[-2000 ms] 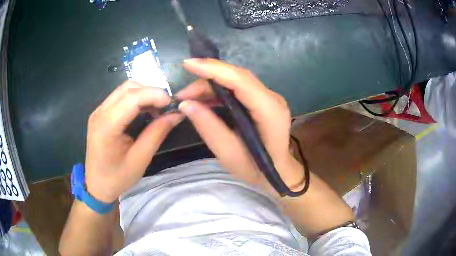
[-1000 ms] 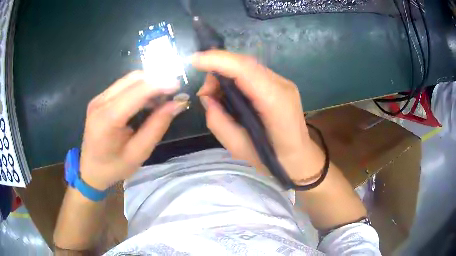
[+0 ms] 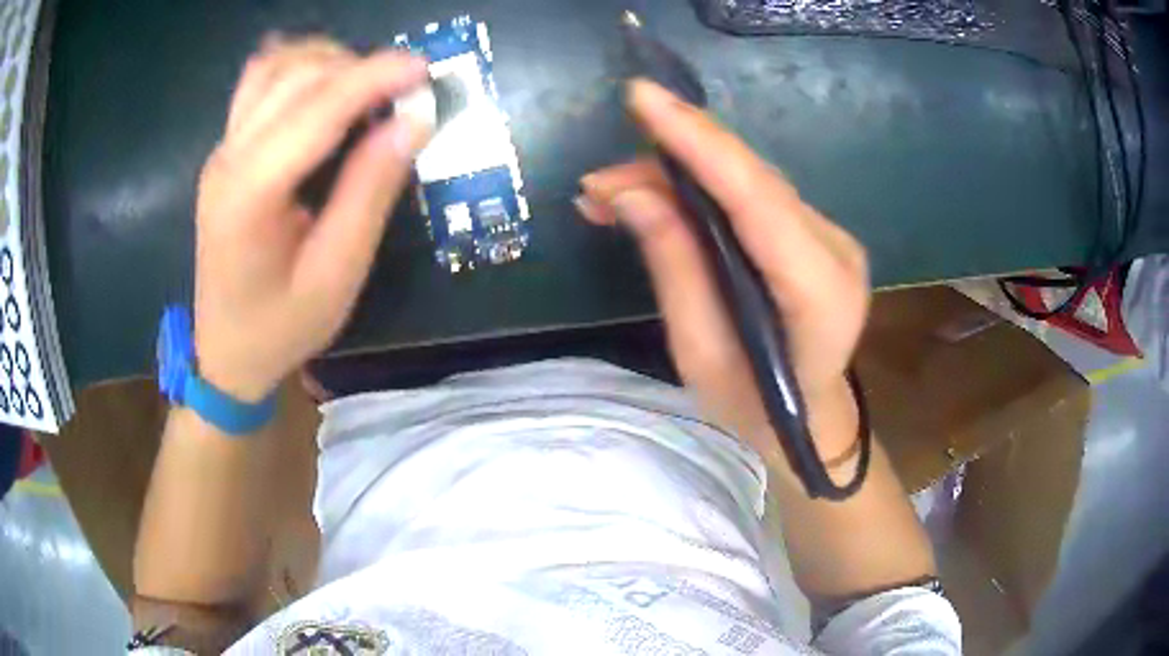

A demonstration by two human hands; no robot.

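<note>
The blue circuit board (image 3: 469, 141) lies on the green bench, its silver-white area up and its small sockets toward me. My left hand (image 3: 298, 192) is over the board's left edge, thumb and finger pinched on a small greyish round part (image 3: 449, 95) at the white area; it is blurred, and its contact with the board is unclear. My right hand (image 3: 756, 263) holds the black soldering iron (image 3: 750, 301) like a pen, right of the board. The iron's metal tip points away from me, off the board, and is partly blurred.
A dark mat with silver specks (image 3: 833, 16) lies at the far side. Black cables (image 3: 1113, 128) hang at the right. A white sheet with black rings (image 3: 23, 308) stands at the left edge. Cardboard boxes (image 3: 987, 423) are below the bench.
The board now shows whole, with its socket end uncovered. My left hand has moved from the near end up to the board's left side. My right hand and iron have moved right.
</note>
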